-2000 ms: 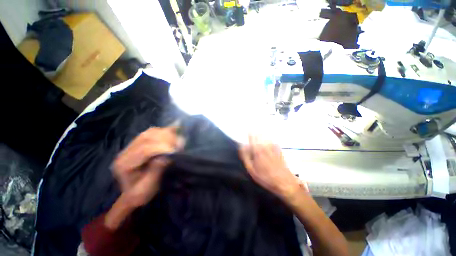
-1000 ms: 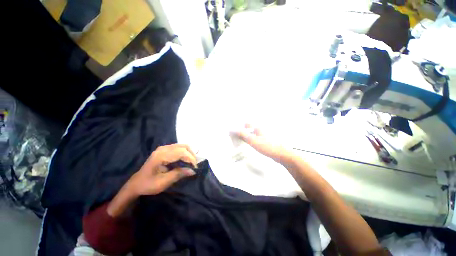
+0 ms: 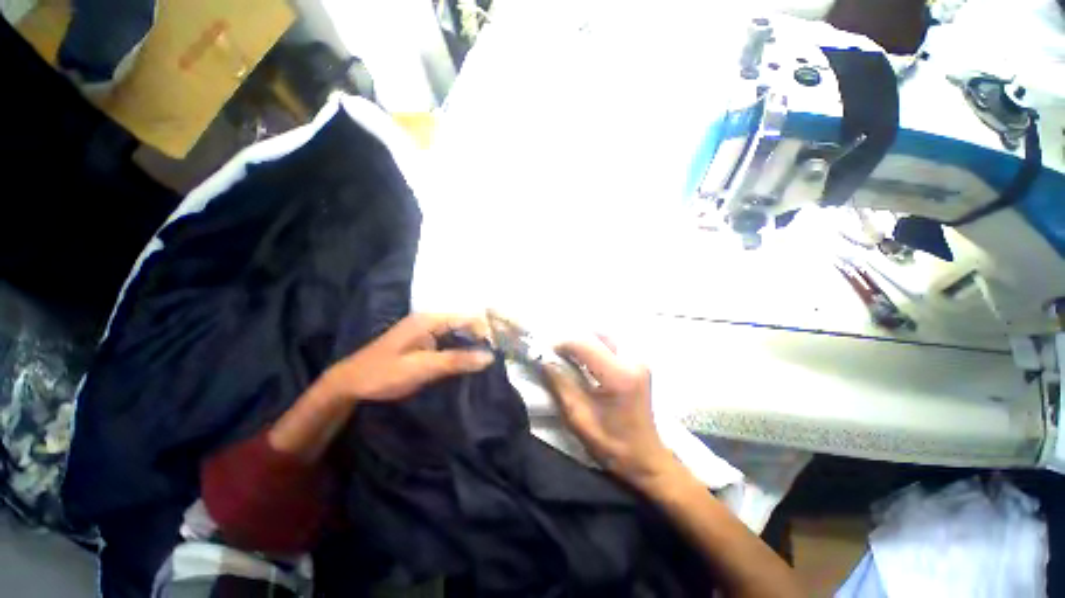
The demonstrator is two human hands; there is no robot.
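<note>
The dark garment fabric (image 3: 280, 269) lies left of and below the hands, with a white padding edge (image 3: 193, 204) along its outer border. My left hand (image 3: 426, 354) pinches the edge of the dark fabric near the table's front. My right hand (image 3: 601, 403) is just to the right, its fingers on white padding (image 3: 561, 432) beside the dark edge. Something small and pale shows between the two hands; glare hides what it is.
The sewing machine head (image 3: 794, 140) stands at upper right with a black band (image 3: 862, 123) over it. Red-handled snips (image 3: 874, 294) lie right of the needle area. Cardboard (image 3: 187, 76) is at upper left, white cloth pieces (image 3: 958, 543) at lower right.
My right hand has come down and closer to my left hand, onto the white padding. My left hand has moved slightly right and up, still pinching the dark fabric.
</note>
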